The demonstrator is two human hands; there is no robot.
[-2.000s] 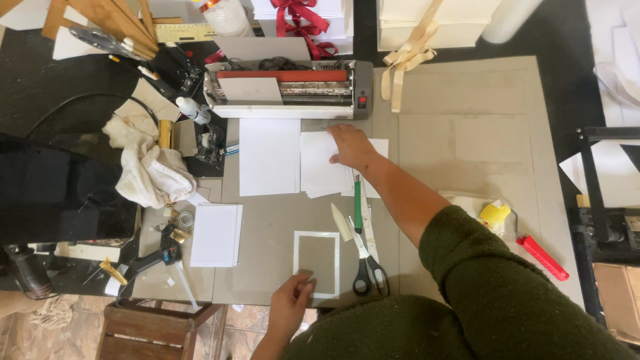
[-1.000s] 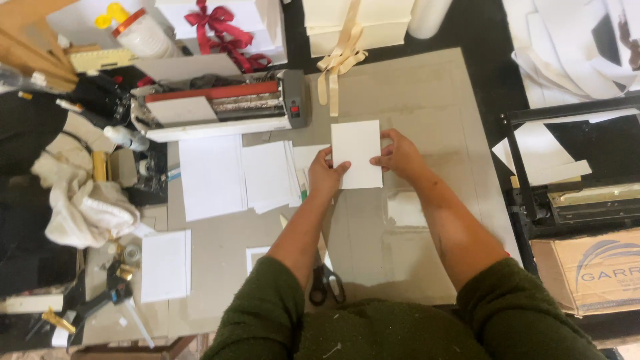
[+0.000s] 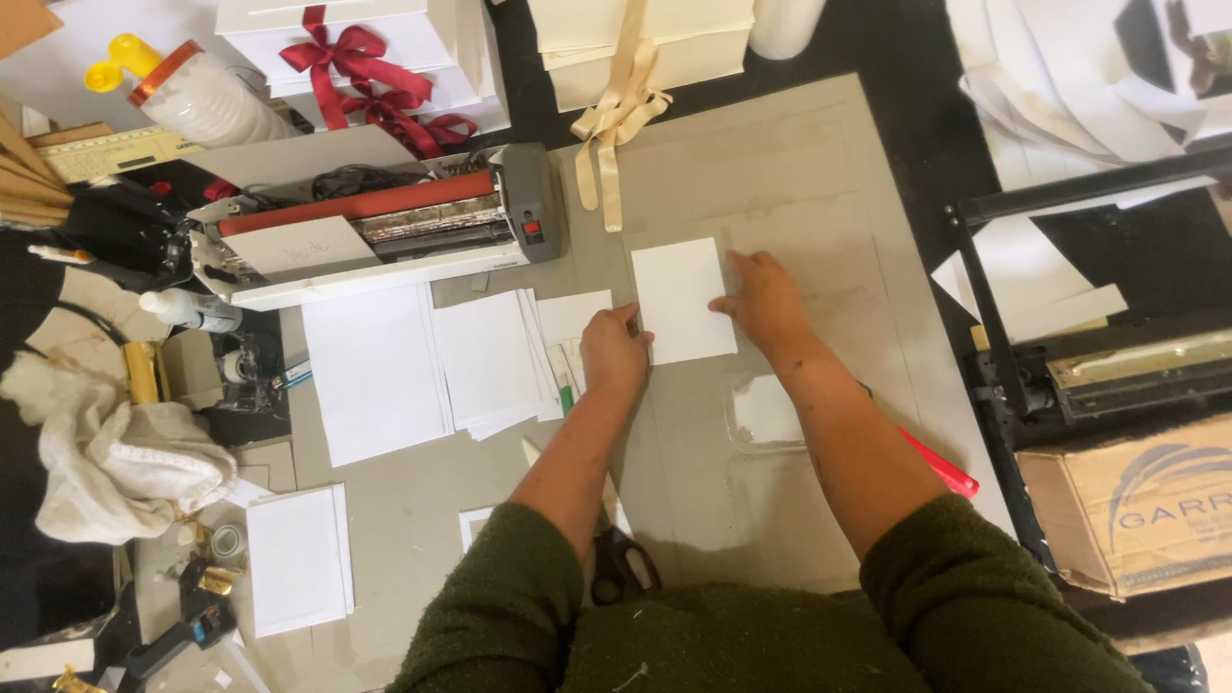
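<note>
A white rectangular card or sheet (image 3: 684,301) lies on the greyish board (image 3: 818,192). At its left edge is my left hand (image 3: 616,348), thumb and fingers close to the lower left side. My right hand (image 3: 762,298) is beside the right edge, fingers apart, the thumb near the card. Left of my hands lie stacks of white sheets (image 3: 375,375) and smaller white cards (image 3: 489,361). Another small stack (image 3: 298,558) sits at the lower left. Black-handled scissors (image 3: 621,568) are partly hidden by my left arm and body.
A roller machine (image 3: 385,217) stands behind the stacks. White boxes with a red ribbon (image 3: 358,58) and cream boxes with a beige ribbon (image 3: 621,106) are at the back. A clear plastic tray (image 3: 765,412), a red-handled tool (image 3: 938,462) and a cardboard box (image 3: 1136,510) are to the right.
Both hands held the white card a second ago; now it lies on the board and my right hand is off its edge. Two seconds ago my right hand was at the small cards.
</note>
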